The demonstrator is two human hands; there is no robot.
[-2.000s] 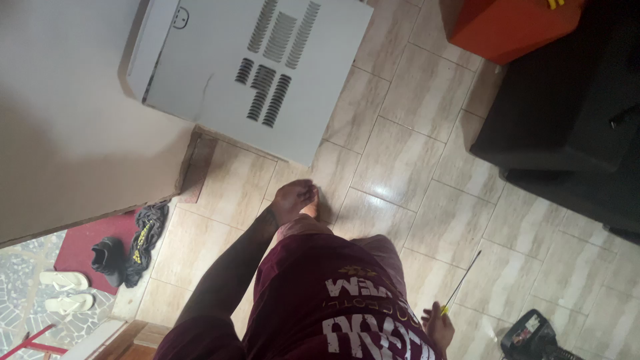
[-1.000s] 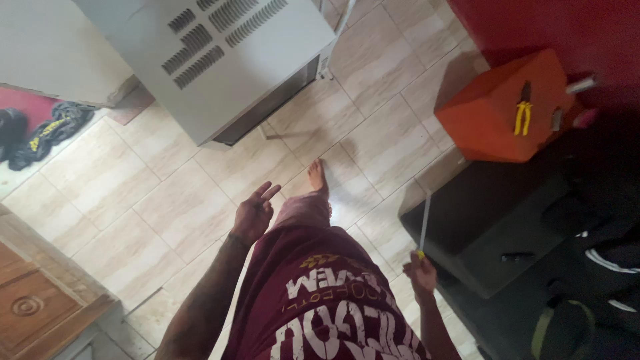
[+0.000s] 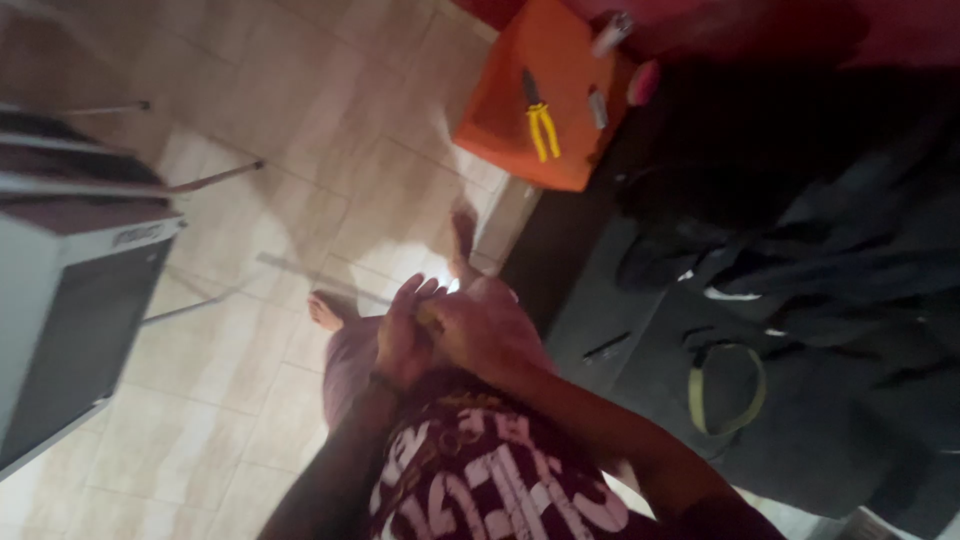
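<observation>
My left hand [image 3: 405, 334] is in front of my shirt with its fingers extended, beside my right hand. My right hand [image 3: 461, 330] is closed round the yellow handle [image 3: 427, 311] of a long thin tool, seemingly a screwdriver. A blurred grey streak, probably its shaft, runs left from the hands over the floor. The two hands meet at the handle, and the exact contact is blurred. To the left stands a white metal appliance [image 3: 30, 255] with a dark panel and thin metal legs.
Yellow-handled pliers [image 3: 541, 124] and a small metallic item [image 3: 598, 107] lie on an orange box-like stool [image 3: 495, 112]. Beside it, a dark sofa [image 3: 577, 300] holds dark cloth, a looped yellowish strap [image 3: 696, 394] and a thin black object [image 3: 607, 346]. My bare feet are on the tiled floor [image 3: 247, 360].
My hands were apart a second ago and are now together in front of me. The view has turned and moved toward the stool and sofa.
</observation>
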